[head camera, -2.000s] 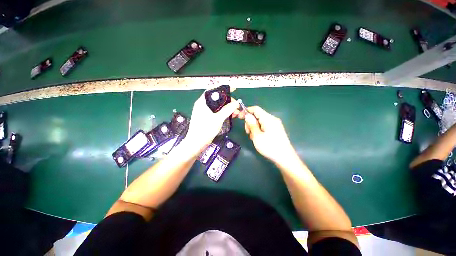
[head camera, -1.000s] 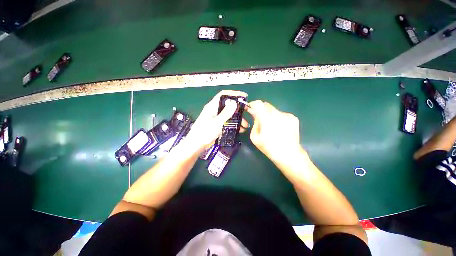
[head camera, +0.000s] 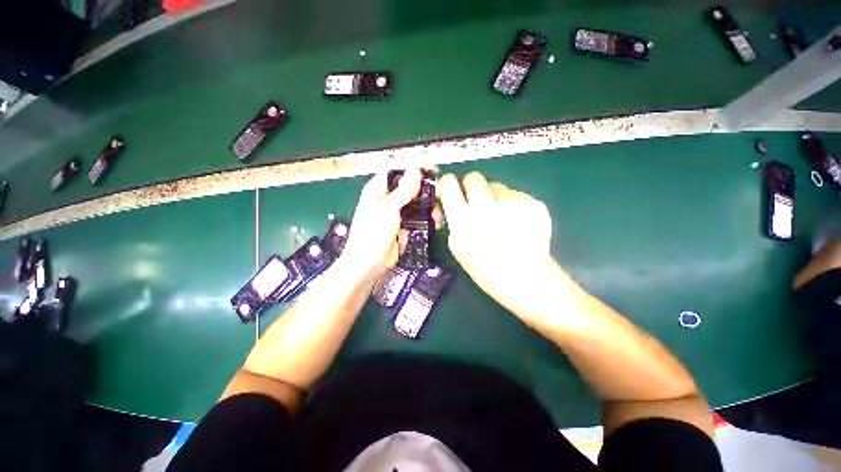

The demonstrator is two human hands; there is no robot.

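Observation:
My left hand (head camera: 371, 226) holds a black handset (head camera: 417, 226) upright in front of me, its thumb over the upper end. My right hand (head camera: 498, 226) is at the handset's top right corner with thumb and fingertips closed together. Whether a small part is pinched there is too small to tell. Several handsets (head camera: 307, 260) lie fanned on the green worktop left of my left forearm. More handsets (head camera: 422, 302) lie overlapping just below the held one, partly hidden by my left hand.
Handsets (head camera: 358, 85) lie spaced on the far green strip, beyond a worn pale metal strip (head camera: 318, 173). A small pale ring (head camera: 689, 319) lies at right. A handset (head camera: 780, 201) and a person's arm (head camera: 821, 269) are at far right. A grey bar (head camera: 784, 90) crosses the upper right.
My left hand has turned the handset more upright, and my right fingertips have moved to its top corner. The far handsets have shifted left in view.

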